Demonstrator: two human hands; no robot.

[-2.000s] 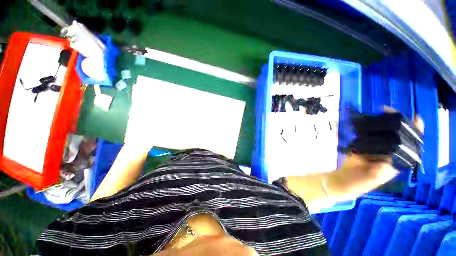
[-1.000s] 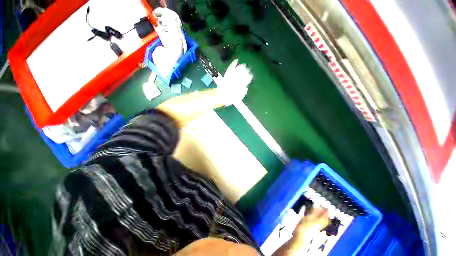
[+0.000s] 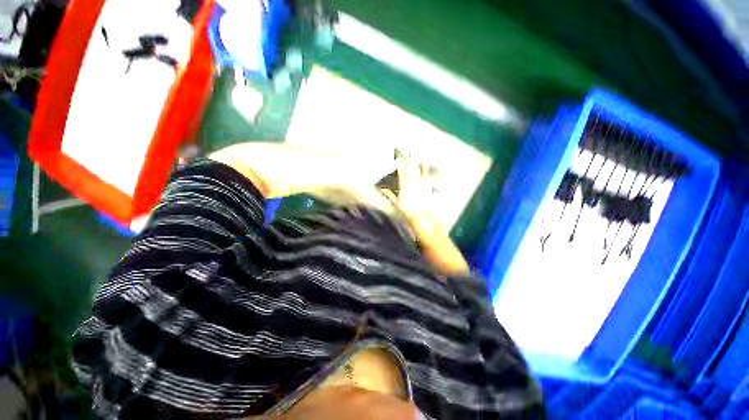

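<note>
A small dark object, which looks like a power adapter, is between my two hands over the white work sheet. My right hand is bare and closed around its right side. My left hand, in a white glove, is at its left side. The glove blends into the bright sheet, so its fingers are hidden. The blue bin at the right holds a row of black adapters and a second, looser group with short cords.
The red-orange bin at the left has a white bottom with a few black cord pieces. A small blue box with white contents is beside it. Pale-blue squares lie on the green bench. Blue crates stand at the far right.
My right hand has left the blue bin and come to the sheet. My left hand has come back from the bench beyond the sheet to meet it. The view has turned.
</note>
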